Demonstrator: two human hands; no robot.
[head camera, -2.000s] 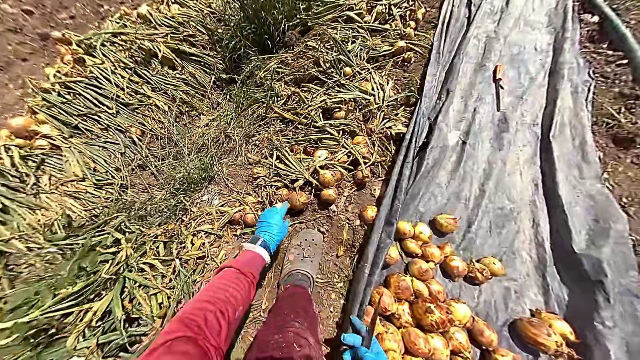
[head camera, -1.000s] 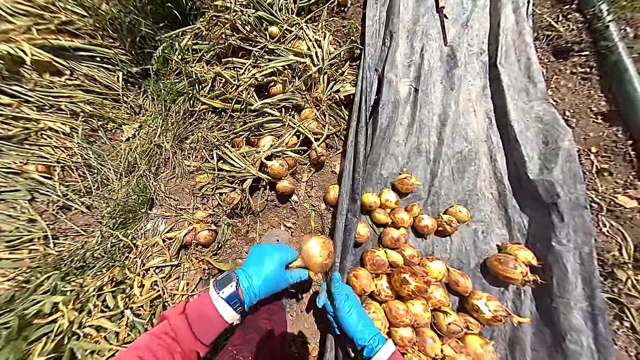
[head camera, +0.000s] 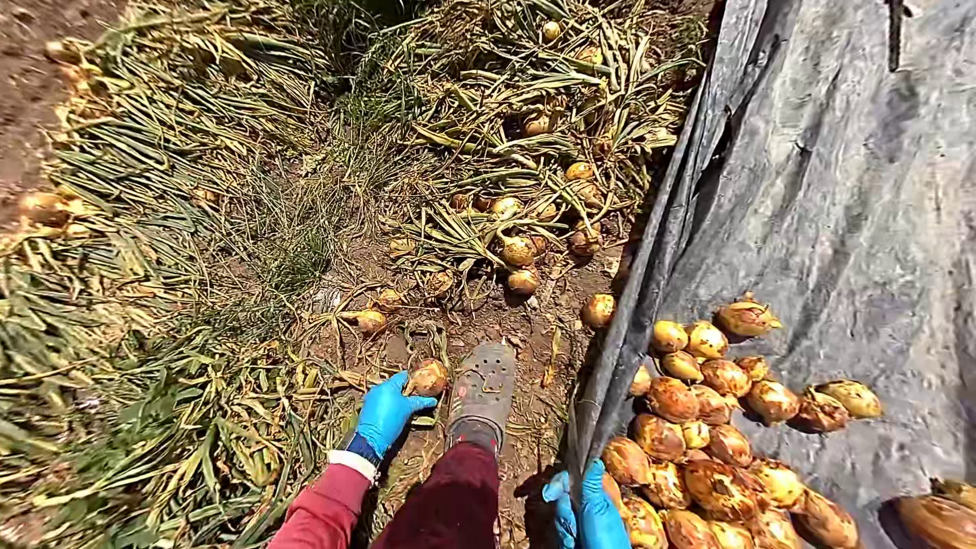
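My left hand (head camera: 389, 415), in a blue glove, has its fingers around a yellow onion (head camera: 428, 377) low over the soil, left of my clog (head camera: 482, 389). Dry leaves lie close behind that onion. At the bottom edge my right hand (head camera: 585, 512), also blue-gloved, is at the rolled edge of the grey sheet (head camera: 846, 229), beside a pile of onions (head camera: 717, 480). Part of it is cut off by the frame, and whether it holds anything is hidden.
Onions with wilted tops (head camera: 518, 250) lie on the soil ahead. One loose onion (head camera: 598, 310) sits against the sheet's left edge. Cut or fallen onion leaves (head camera: 191, 114) cover the left side. A dark, thin tool (head camera: 894, 34) lies on the sheet at the top right.
A second ago my left hand held a trimmed-looking onion near my right hand; now it is farther left, at another onion on the ground. The view has shifted.
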